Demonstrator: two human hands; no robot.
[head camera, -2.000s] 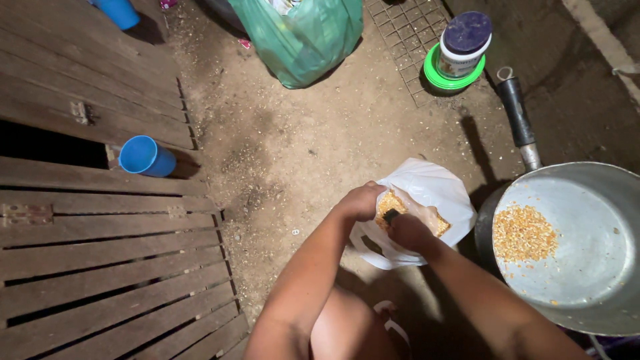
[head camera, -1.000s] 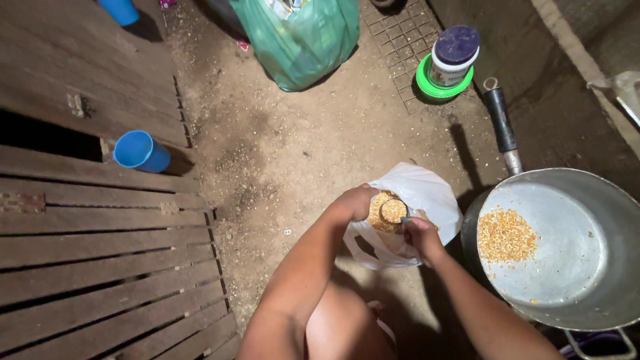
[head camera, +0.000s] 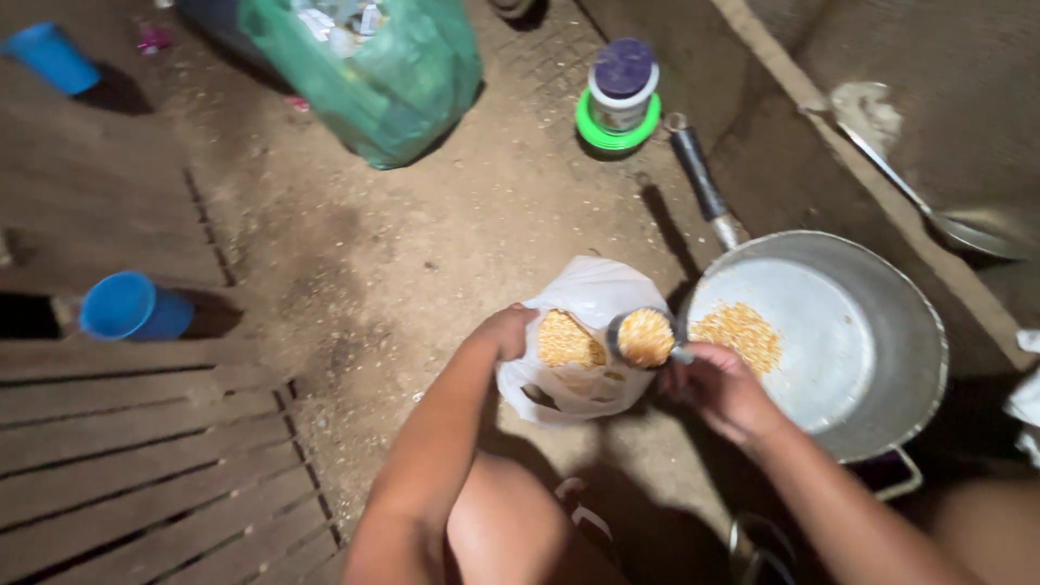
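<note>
My left hand (head camera: 510, 329) grips the left rim of a white plastic bag (head camera: 597, 284), which stands open with yellow corn kernels (head camera: 565, 340) inside. My right hand (head camera: 723, 390) holds a small dark cup (head camera: 615, 341) by its handle. Heaped with kernels, the cup is over the bag's right edge, close to the pot. A large aluminium pot (head camera: 906, 349) with a long dark handle lies to the right of my right hand, with a pile of kernels (head camera: 741, 335) on the left of its bottom.
A green plastic bag (head camera: 406, 97) stands ahead. A purple-lidded tub (head camera: 621, 81) sits on a bright green lid or bowl (head camera: 613, 138). One blue cup (head camera: 134, 307) and another blue cup (head camera: 55, 58) are at the left by wooden slats (head camera: 146, 455). A metal ladle (head camera: 886, 162) lies at the right.
My right hand has lifted the cup of kernels out of the bag's middle and moved it right, toward the pot. My left hand still holds the bag.
</note>
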